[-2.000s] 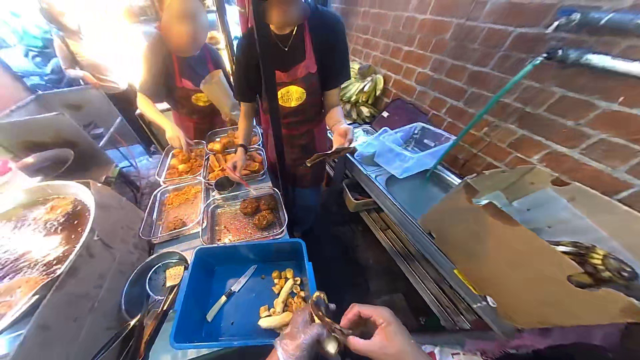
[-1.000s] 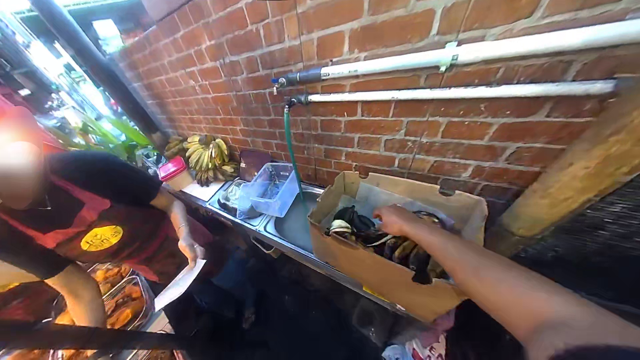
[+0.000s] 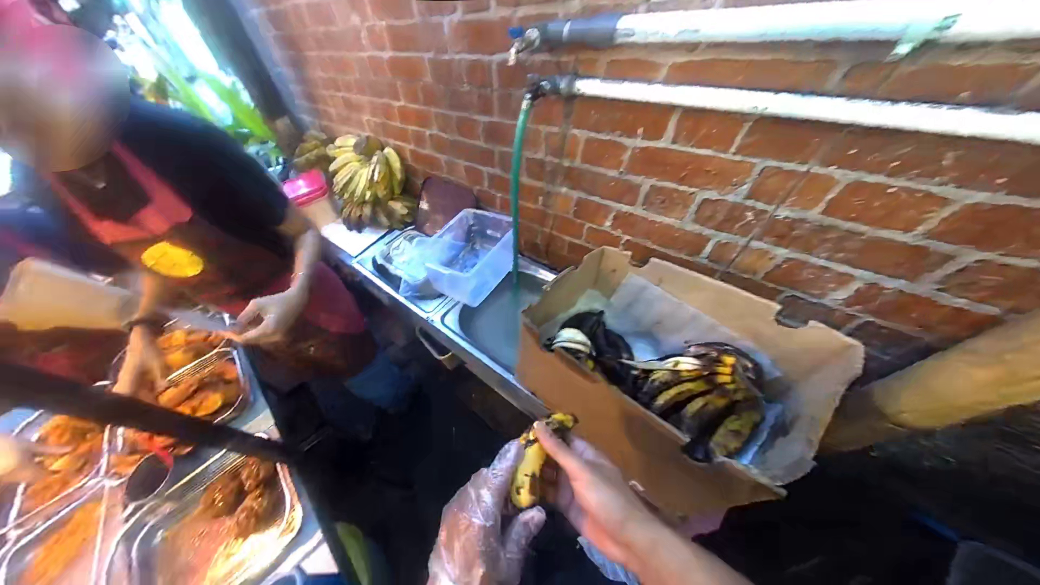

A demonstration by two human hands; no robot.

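A yellow banana with dark spots [image 3: 530,471] is held upright between my two hands at the lower middle. My left hand [image 3: 481,516], in a clear plastic glove, grips its lower part. The bare fingers of my right hand [image 3: 591,491] are on its upper end, with the thumb near the tip. Just beyond my right hand stands an open cardboard box [image 3: 601,422]. Inside it lie a bunch of ripe, blackened bananas [image 3: 703,394] and some dark peels [image 3: 597,337] on paper.
A metal sink [image 3: 496,325] with a clear plastic bin [image 3: 479,264] and green hose [image 3: 518,179] runs along the brick wall. More bananas [image 3: 366,179] lie behind. At left, a person in an apron [image 3: 236,301] reaches over food trays [image 3: 284,520]. A wooden post [image 3: 942,394] is at right.
The view has swung right since two seconds ago. My right hand was in the cardboard box one second ago; now it is out and on a banana together with my left hand.
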